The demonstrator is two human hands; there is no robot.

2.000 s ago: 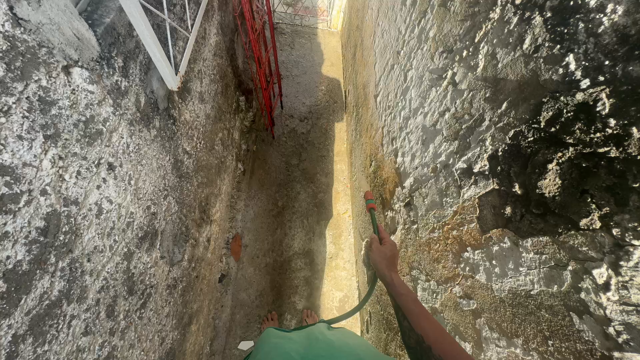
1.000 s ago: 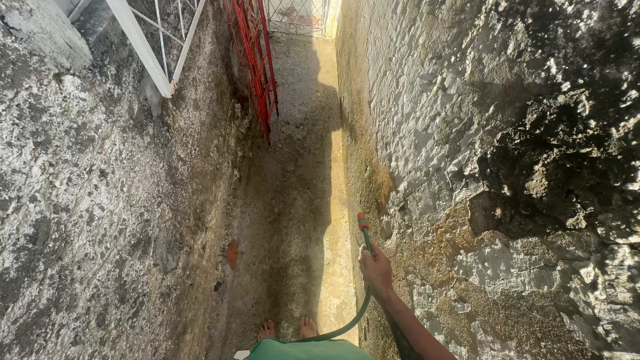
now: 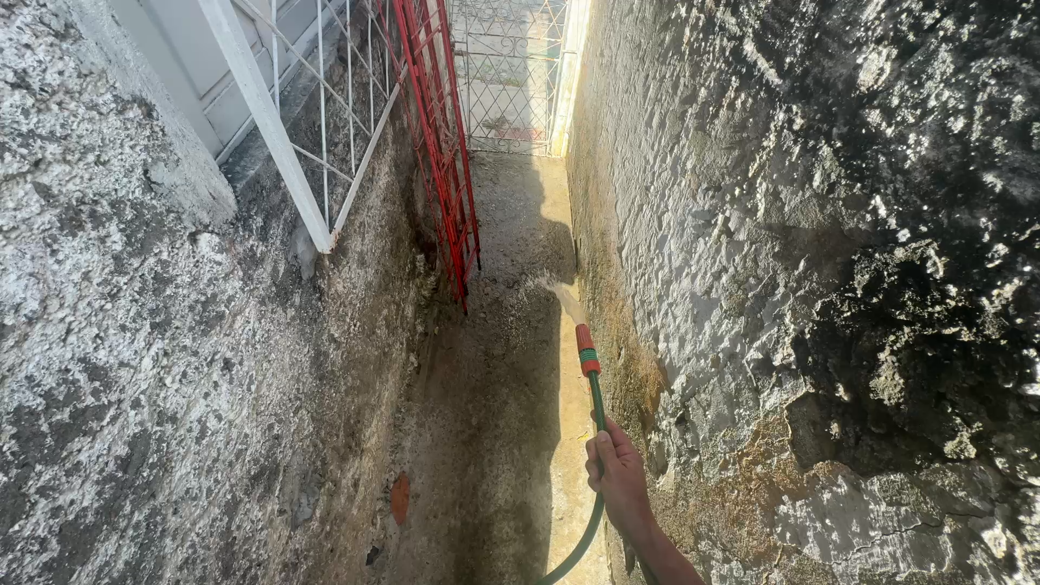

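My right hand is closed around a green garden hose, a little below its red-and-green spray nozzle. The nozzle points up the passage, and water sprays from its tip onto the concrete floor. The hose curves down from my hand and leaves the view at the bottom edge. Of my left hand nothing shows.
Rough, stained walls rise on the left and right. Red metal frames lean at the left, beside a white metal grille. A white lattice gate closes the far end. A brown leaf lies on the floor.
The view has tilted up, showing more of the gate. My right hand has moved the nozzle away from the right wall, and a water spray is now plainly visible ahead of it.
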